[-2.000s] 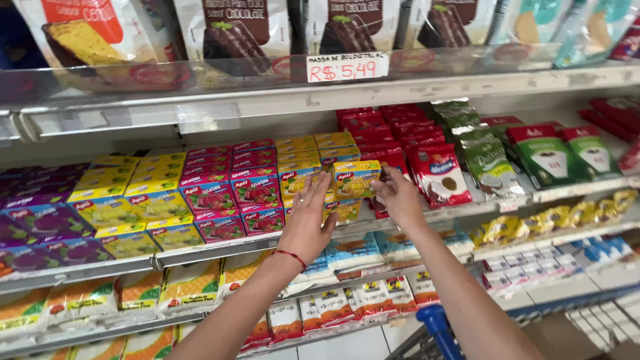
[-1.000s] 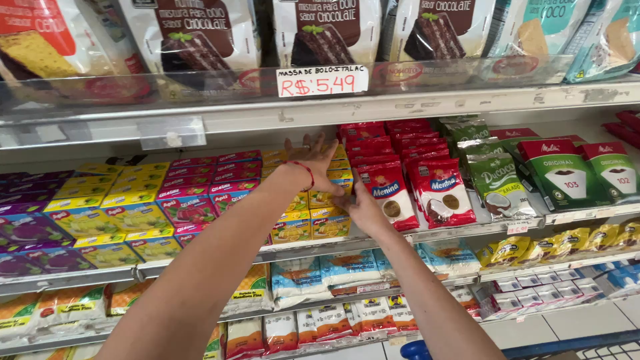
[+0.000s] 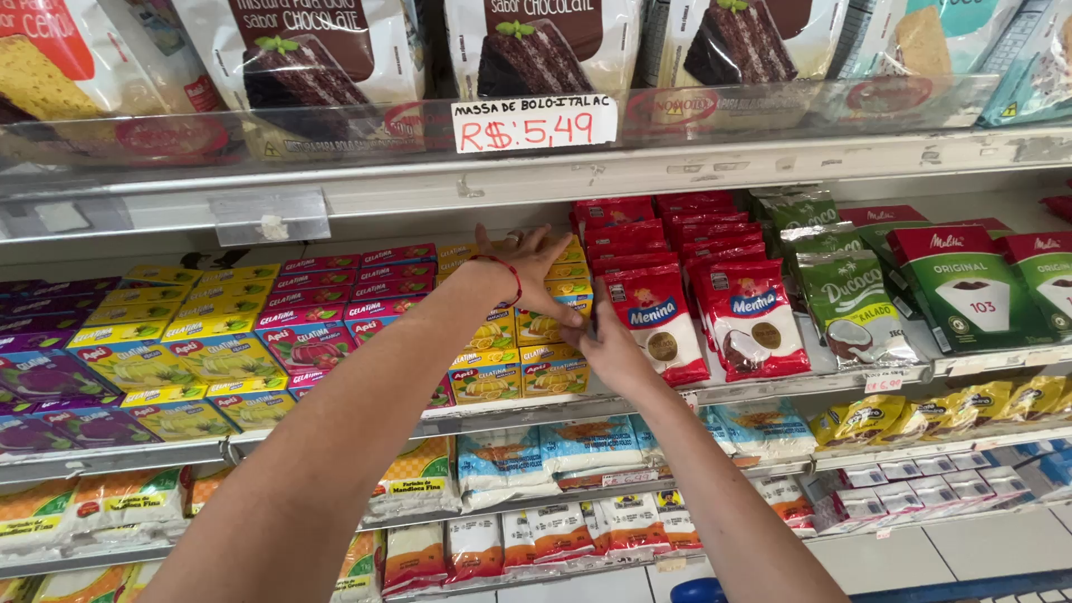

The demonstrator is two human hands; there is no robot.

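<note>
My left hand (image 3: 532,264), with a red string bracelet and a ring, lies spread over the tops of the yellow gelatin boxes (image 3: 557,373), its thumb at the upper front box. Against the right side of that stack rests my right hand (image 3: 610,339), fingertips close to the left thumb. Neither hand has closed around a box. Pink gelatin boxes (image 3: 306,343) stand left of the yellow ones. Just right of my right hand are red and white coconut packets (image 3: 662,322).
Overhead, a shelf edge (image 3: 377,180) with a clear plastic strip and a price card (image 3: 534,124) holds cake mix bags. Green coconut packets (image 3: 850,306) and coffee filter boxes (image 3: 976,293) stand to the right. Flour bags (image 3: 502,461) fill a lower shelf. A blue handle (image 3: 698,591) shows at the bottom.
Two seconds ago both hands were at a front yellow box; since then my left hand has moved back over the box tops with its fingers spread. The view has shifted.
</note>
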